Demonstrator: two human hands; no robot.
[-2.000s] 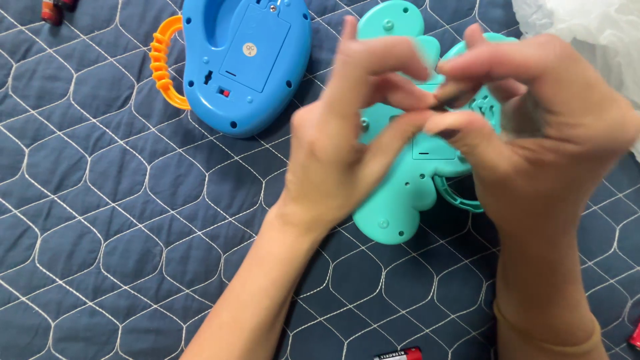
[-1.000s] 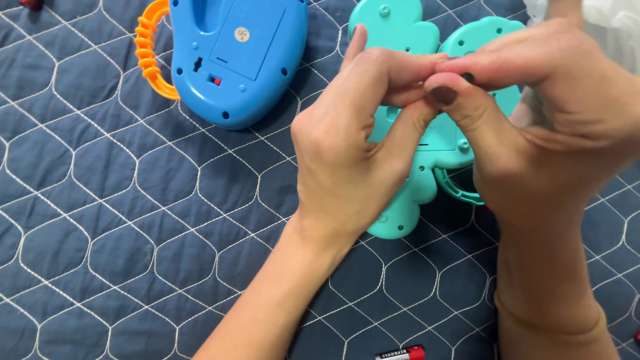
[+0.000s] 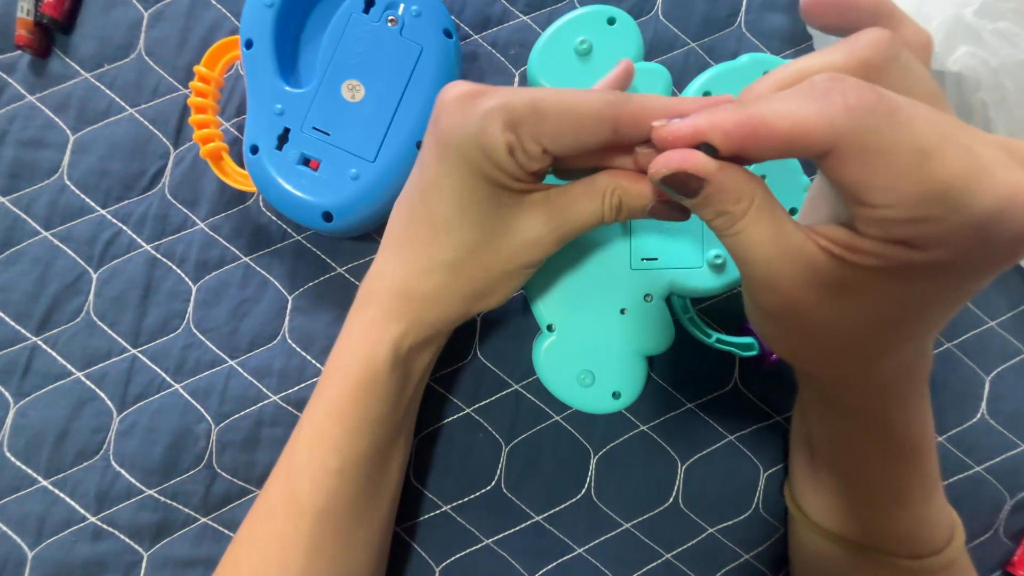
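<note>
My left hand (image 3: pixel 528 176) and my right hand (image 3: pixel 832 168) meet fingertip to fingertip above a teal plastic toy (image 3: pixel 592 320). Something small and dark shows between the right thumb and fingers; what it is cannot be told. Whether the left fingertips grip it too is hidden. The teal toy lies back up, with a battery cover, screw holes and a curved teal handle (image 3: pixel 716 336). Left of the hands lies a blue plastic toy (image 3: pixel 360 184), also back up, with a battery cover, a red switch and an orange ridged handle (image 3: pixel 210 112).
Red batteries (image 3: pixel 36 32) lie at the top left corner. Crumpled translucent plastic (image 3: pixel 976 48) is at the top right. A red object (image 3: pixel 1016 556) shows at the bottom right edge. All rests on a dark blue quilted cover (image 3: pixel 160 360).
Both hands stay together over the teal toy, their fingers shifting slightly. The battery at the bottom edge in the earlier frames is out of view now.
</note>
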